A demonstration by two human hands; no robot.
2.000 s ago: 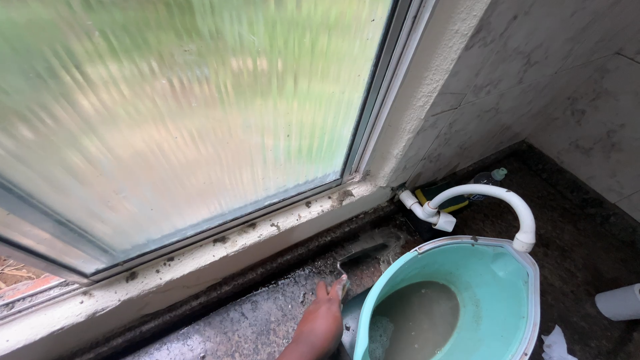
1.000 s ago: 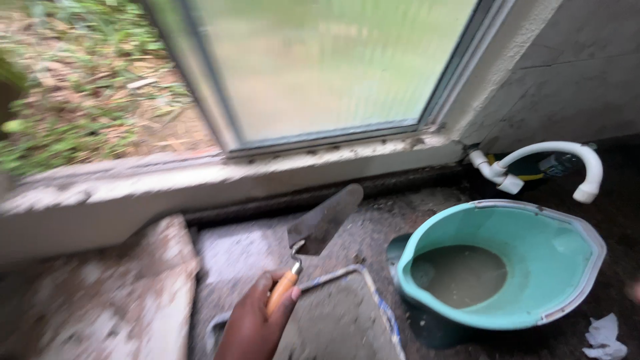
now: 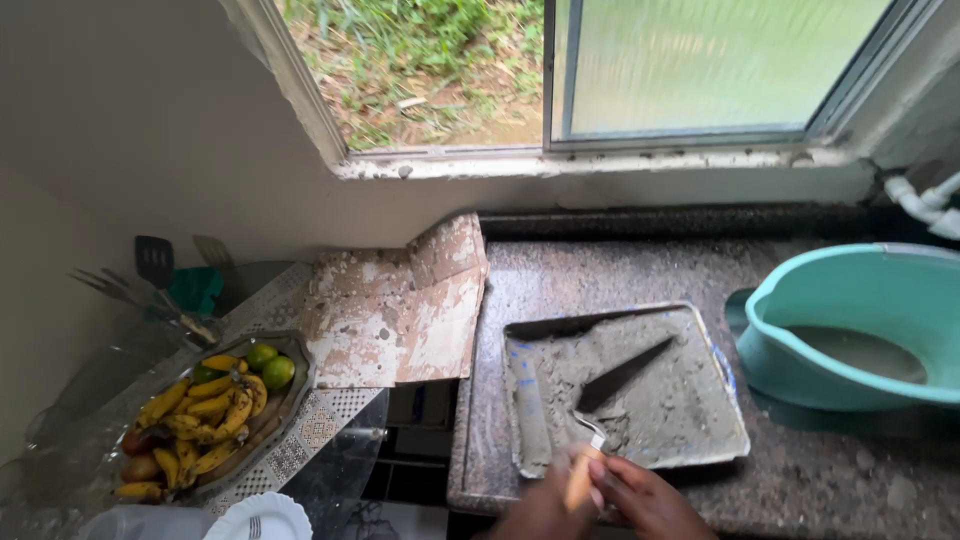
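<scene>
A pointing trowel (image 3: pixel 626 375) with a wooden handle lies over grey mortar (image 3: pixel 660 405) in a shallow rectangular tray (image 3: pixel 720 375) on the granite countertop (image 3: pixel 600 274). My left hand (image 3: pixel 551 499), blurred, is at the left side of the handle and closed around it. The fingers of my right hand (image 3: pixel 649 495) touch the handle from the right; whether they grip it is unclear. The blade points up and to the right, at the mortar's surface. Right of the tray stands a teal plastic bucket (image 3: pixel 776 375) holding murky grey water (image 3: pixel 862 352).
Splattered cardboard (image 3: pixel 405 315) lies left of the tray, partly over a table with a platter of bananas and limes (image 3: pixel 277 371). A white plate (image 3: pixel 259 517) and kitchen utensils (image 3: pixel 154 262) are further left. Behind are the window sill (image 3: pixel 480 165) and a white pipe (image 3: pixel 911 199) at right.
The view has swung left, bringing the fruit and whole tray into sight. A second hand has come to the trowel's handle. The trowel is now over the mortar; a second ago it was beyond the tray.
</scene>
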